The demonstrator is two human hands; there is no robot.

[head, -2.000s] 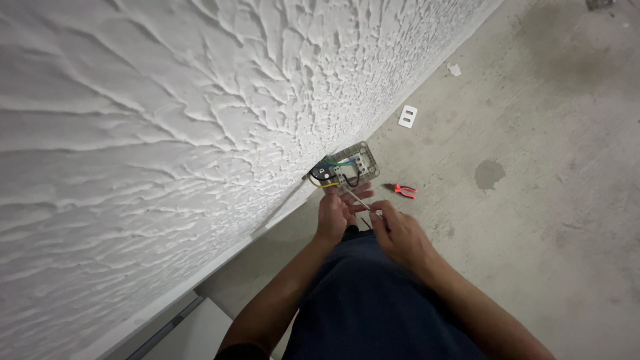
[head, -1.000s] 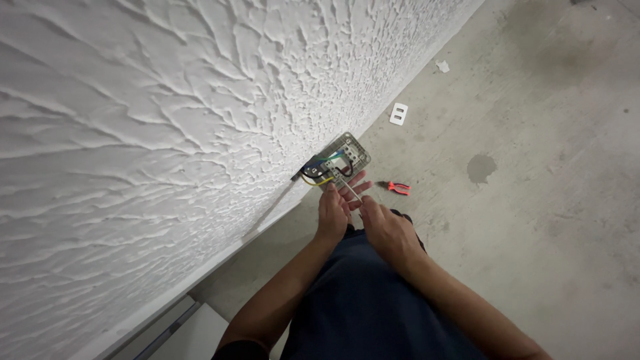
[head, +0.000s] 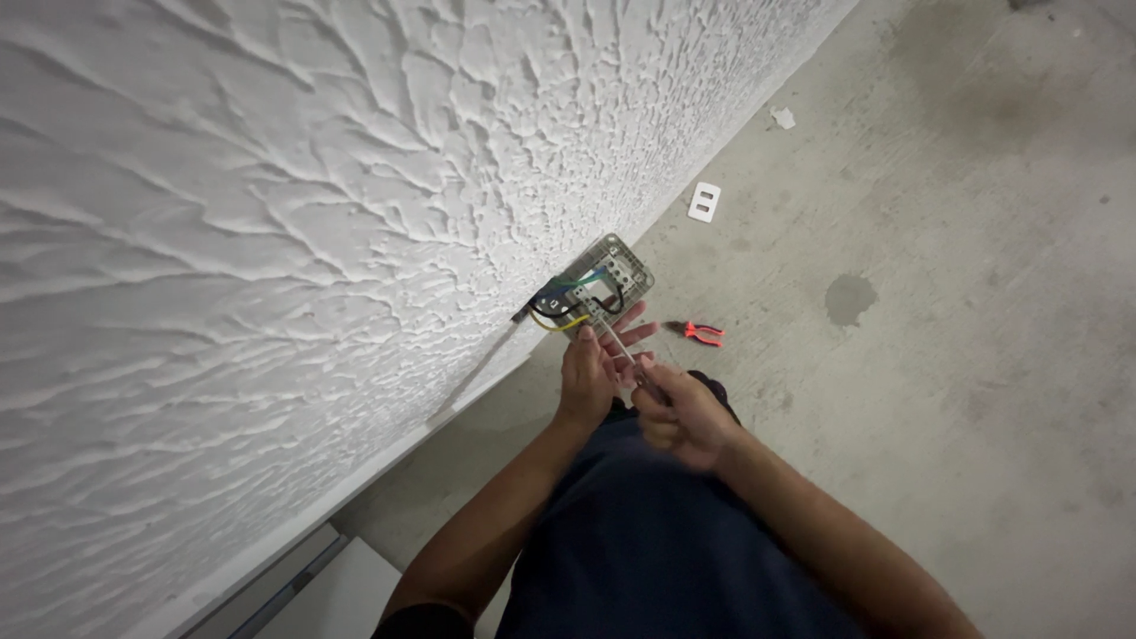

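Observation:
An electrical switch or socket plate (head: 645,280), its back turned up, sits beside the textured wall. Green, black and yellow wires (head: 561,327) run from the wall to its terminals. My left hand (head: 590,377) grips the plate's lower edge, with the thumb near the yellow wire and the other fingers spread beneath. In my right hand (head: 683,413) is a screwdriver (head: 618,341), its handle mostly covered by the fingers. The screwdriver's shaft points at the terminals near the yellow wire; whether the tip touches a screw cannot be told.
Red-handled pliers (head: 701,334) lie on the concrete floor right of the plate. Farther up the floor are a white cover plate with two slots (head: 705,202) and a small white scrap (head: 783,117). The textured wall (head: 355,177) rises at left; white panels (head: 333,590) stand at bottom left.

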